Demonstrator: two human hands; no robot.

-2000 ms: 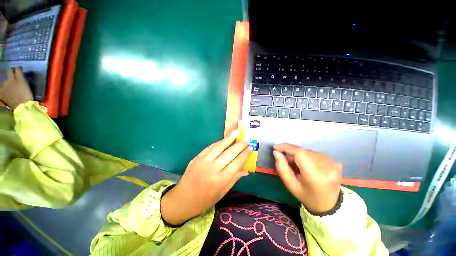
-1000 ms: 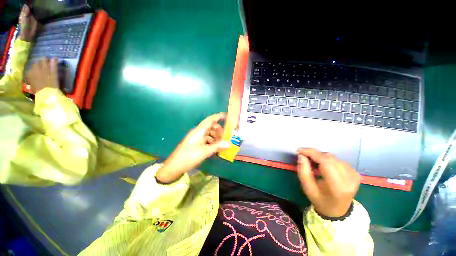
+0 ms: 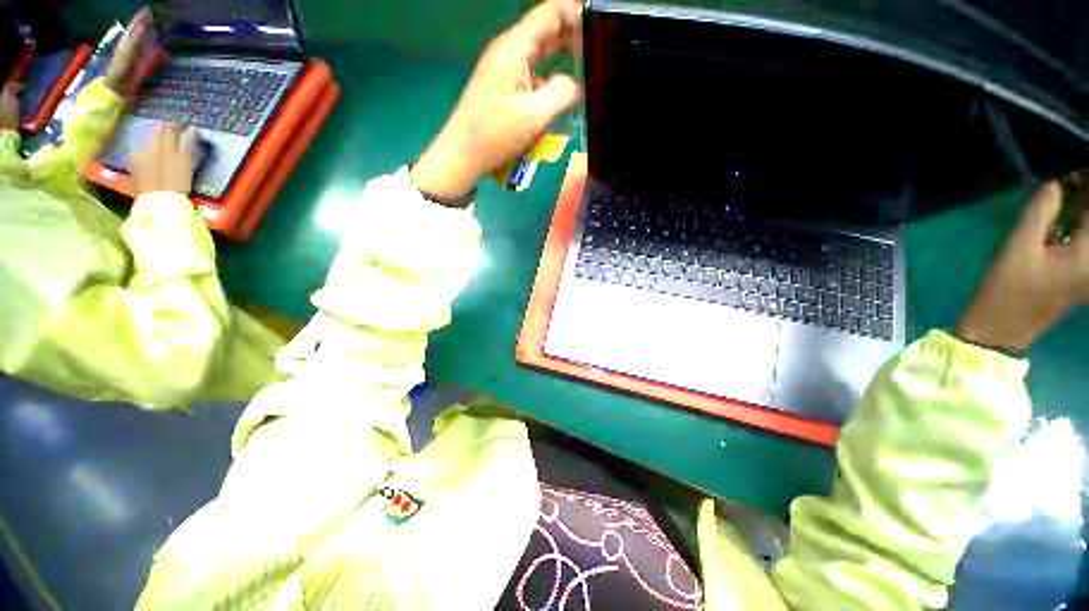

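An open laptop with a black screen [image 3: 740,131], black keys [image 3: 728,269] and a grey palm rest [image 3: 669,340] lies on an orange-red tray [image 3: 693,394]. My left hand [image 3: 496,113] is raised at the screen's upper left edge, thumb and fingertips beside it. It holds a small yellow positioning jig with a blue patch [image 3: 535,161], which sticks out below the palm. My right hand [image 3: 1033,269] is at the far right, partly cut off by the picture's edge, fingers bent near a dark shape; its grip is unclear.
At the left, a person in a yellow smock [image 3: 72,275] has both hands at another open laptop [image 3: 203,96] on orange-red trays [image 3: 281,149]. Shiny crinkled plastic [image 3: 1039,477] lies at the lower right. A dark panel edge [image 3: 836,42] crosses the top right.
My left hand has moved up from the palm rest's left edge with the jig. My right hand has left the palm rest for the far right. The view has shifted.
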